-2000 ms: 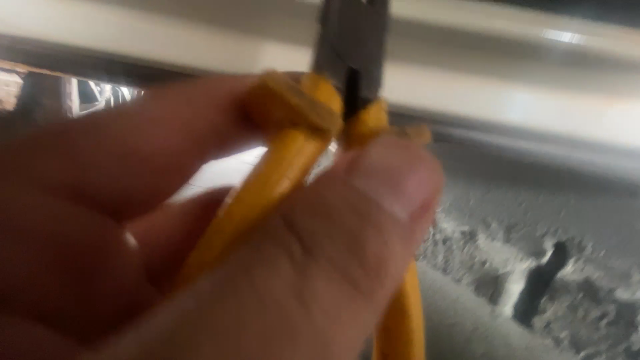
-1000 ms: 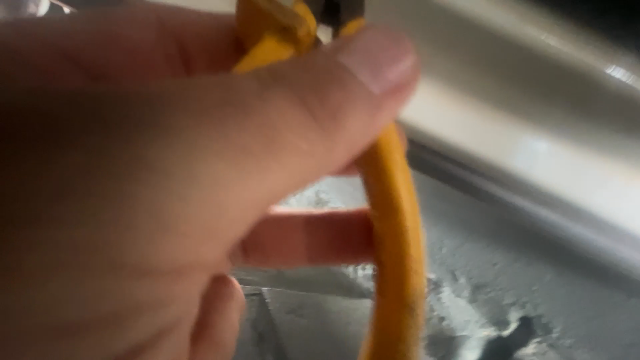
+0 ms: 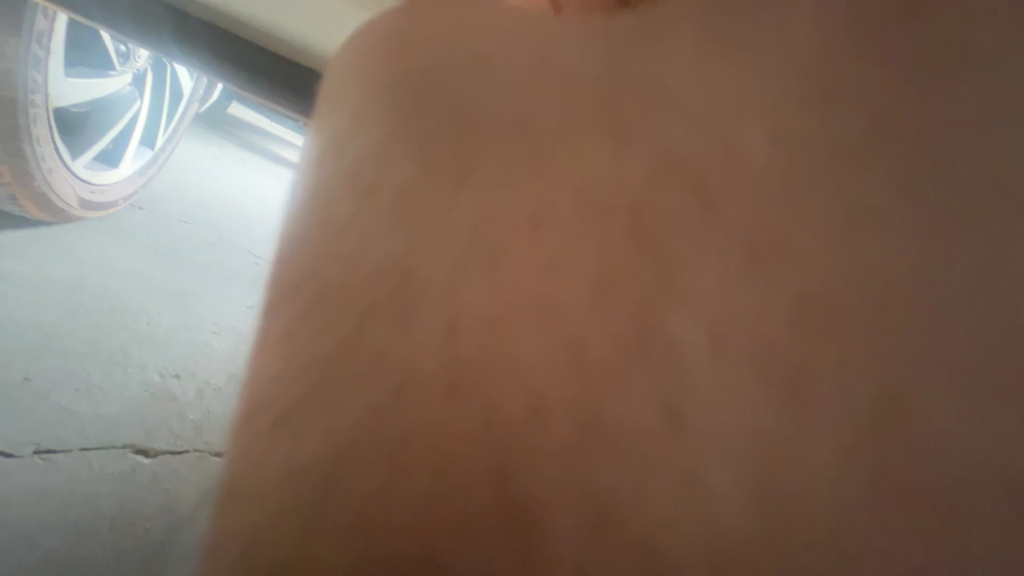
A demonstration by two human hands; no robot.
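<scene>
Bare skin of one of my hands or its wrist (image 3: 608, 304) fills the middle and right, very close to the camera and blurred. Whether it belongs to my left hand or my right hand cannot be told. At the top edge, a small bit of reddish skin (image 3: 592, 5) shows, perhaps a finger. No fingers can be made out clearly, and anything held is hidden. The yellow-handled pliers of the earlier frames cannot be seen here.
At upper left stands a car wheel (image 3: 112, 104) with a spoked alloy rim and a tire. Below it, a grey concrete floor (image 3: 128, 320) has a crack (image 3: 144, 452) across it. A dark edge under a pale panel (image 3: 256, 24) slants across the top.
The view has shifted strongly. Earlier, a hand gripped yellow-handled pliers near a pale panel; now close skin covers most of the picture, and the pliers are out of sight.
</scene>
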